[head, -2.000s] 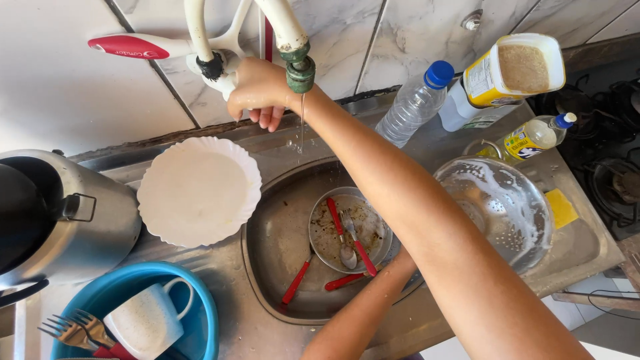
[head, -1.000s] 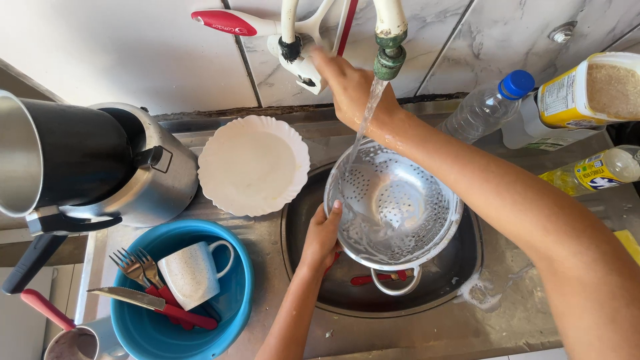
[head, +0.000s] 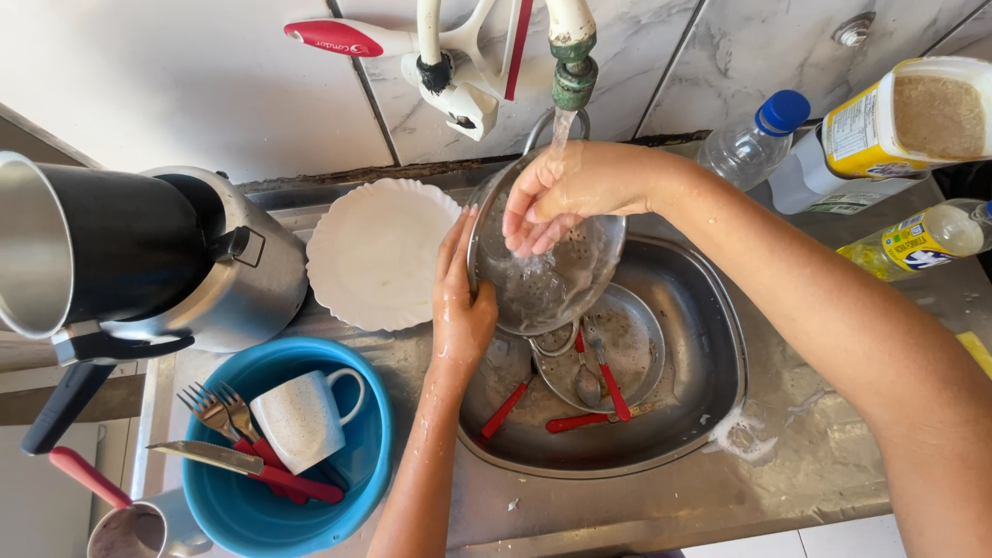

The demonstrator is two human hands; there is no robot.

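A metal colander (head: 589, 256) is tilted over the sink (head: 697, 418), under water running from the green-ended tap (head: 574, 77). My left hand (head: 459, 310) grips its left rim. My right hand (head: 554, 198) is inside the bowl under the stream, fingers loosely curled, with nothing seen in it. Water pools in the colander beneath the fingers. Below, in the sink, lies a round metal pan (head: 647, 333) with a spoon (head: 587, 385) and other red-handled cutlery in and around it.
Left of the colander sits a scalloped white plate (head: 380, 256). A blue basin (head: 380, 434) holds a mug (head: 298, 418), forks and a knife. Metal pots (head: 263, 263) stand at the left. Bottles (head: 744, 147) and a yellow tub (head: 852, 132) line the right side, near foam on the counter.
My right hand has moved from the tap fitting down into the colander. The colander, at the right on the counter two seconds ago, was over the sink one second ago and is now more tilted.
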